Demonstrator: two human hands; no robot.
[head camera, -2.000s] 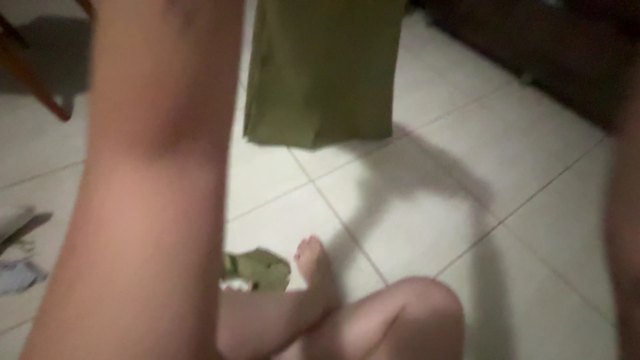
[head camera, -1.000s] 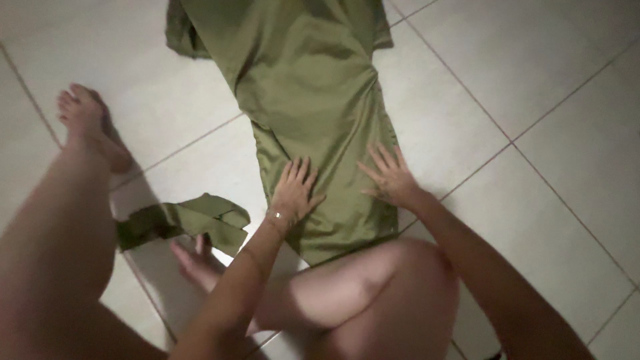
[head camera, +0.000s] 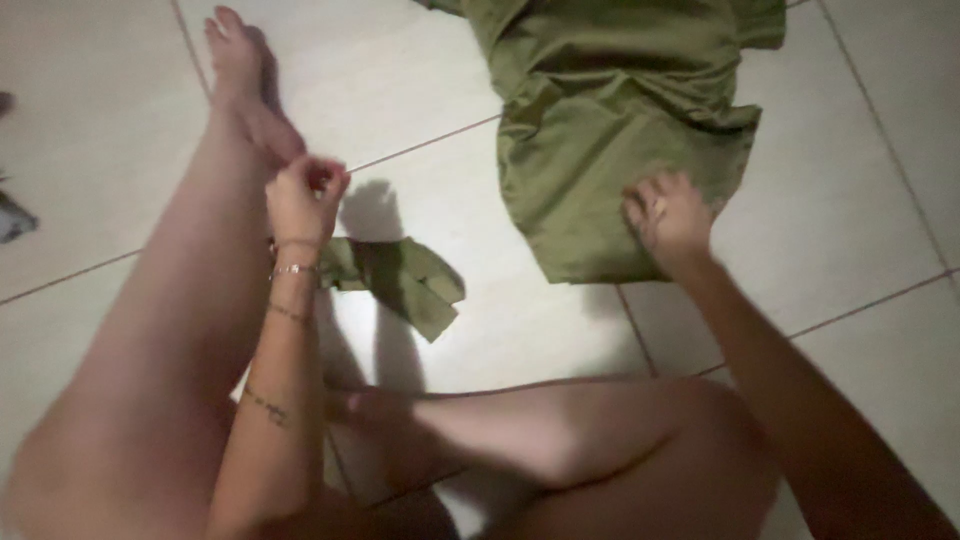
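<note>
An olive-green fabric garment (head camera: 615, 150) lies wrinkled on the floor at the upper right. My right hand (head camera: 671, 217) is on its lower part, fingers curled; whether it pinches the cloth cannot be made out. My left hand (head camera: 306, 199) is raised beside my left shin, fingertips drawn together, and too blurred to tell if something small is between them. Just beyond its wrist, a folded strip of the same green fabric (head camera: 420, 281) lies on the tiles, partly hidden by my left forearm.
My stretched left leg (head camera: 180, 270) runs along the left side, and my bent right leg (head camera: 540, 427) crosses the bottom. Pale floor tiles (head camera: 420, 82) with dark joints lie all around. A small greyish object (head camera: 13, 219) is at the left edge.
My left hand has left the garment, where it lay flat a second ago, and moved left to my shin. My right hand's fingers have curled. The garment's lower end is farther from my bent leg.
</note>
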